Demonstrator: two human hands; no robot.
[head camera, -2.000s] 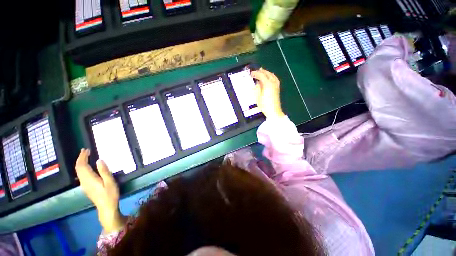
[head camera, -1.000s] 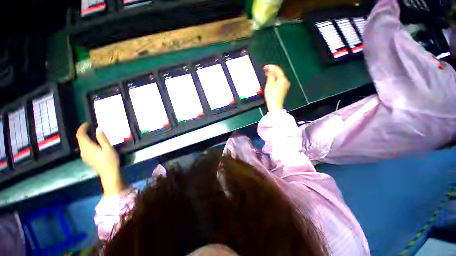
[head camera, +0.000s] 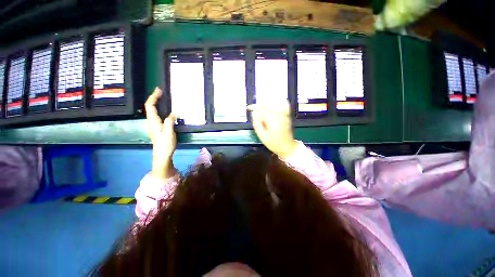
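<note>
A black tray (head camera: 211, 127) with five lit smartphones lies in front of me. The three left phones, such as the leftmost (head camera: 187, 89), show mostly blank white screens. The two right phones, such as the rightmost (head camera: 349, 81), show text lines with a red bar low down. My left hand (head camera: 161, 127) is at the tray's left end, thumb and fingers apart, holding nothing. My right hand (head camera: 274, 124) is over the lower part of the middle phone (head camera: 271, 76), a finger reaching left towards the second phone. It is partly blurred and overexposed.
Another tray of lit phones (head camera: 108, 67) lies left, and one (head camera: 455, 78) lies far right. A stained wooden board (head camera: 271, 13) runs along the back beside a wrapped post (head camera: 407, 12). Pink sleeves (head camera: 418, 181) of a person are at right. A blue stool (head camera: 70, 167) stands below left.
My right hand has moved left from the tray's right end to the middle phone. The two right screens now show text lines with red bars. The view has turned and shifted.
</note>
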